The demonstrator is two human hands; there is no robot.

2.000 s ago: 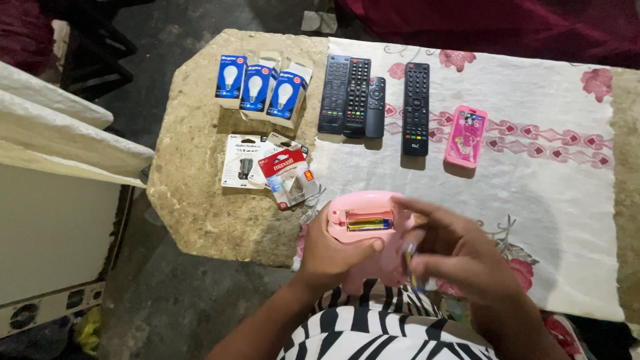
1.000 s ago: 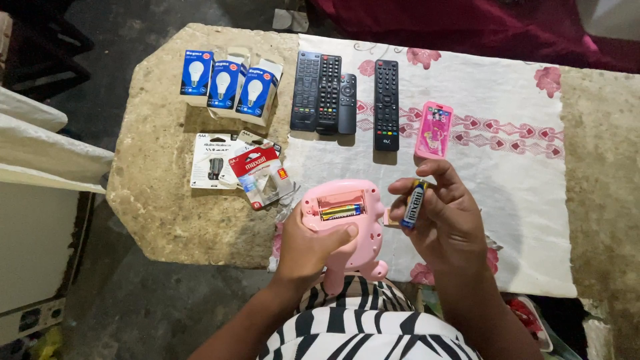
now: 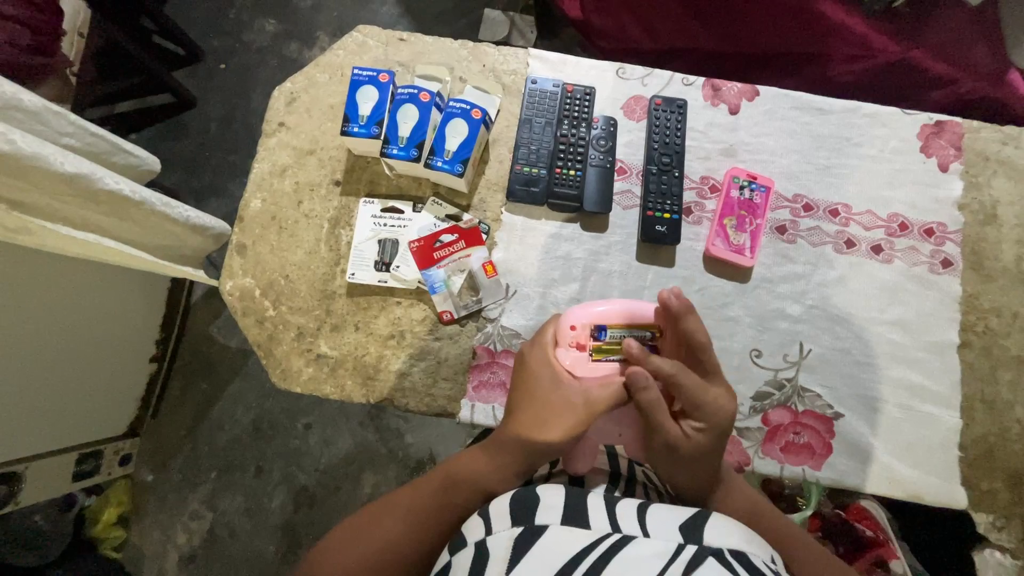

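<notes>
My left hand (image 3: pixel 554 392) grips a pink plastic toy (image 3: pixel 612 310) from its left side, at the near edge of the table. The toy's battery compartment faces up, and two AA batteries (image 3: pixel 626 334) lie side by side in it. My right hand (image 3: pixel 690 392) is at the toy's right side, its fingertips touching the batteries; its palm and part of the toy are hidden. Beyond my hands lies an opened Maxell battery blister pack (image 3: pixel 458 272), partly over AAA battery packs (image 3: pixel 382 244).
Three light bulb boxes (image 3: pixel 406 124) stand at the back left of the stone table (image 3: pixel 320 336). Several black remote controls (image 3: pixel 663 172) and a pink toy phone (image 3: pixel 738 216) lie towards the back on a flowered white cloth (image 3: pixel 872 320). A white curtain (image 3: pixel 96 176) hangs at the left.
The battery held up in my right hand one second ago is now in the toy's compartment, beside the other one. My right hand has moved left onto the toy; my left hand still holds it.
</notes>
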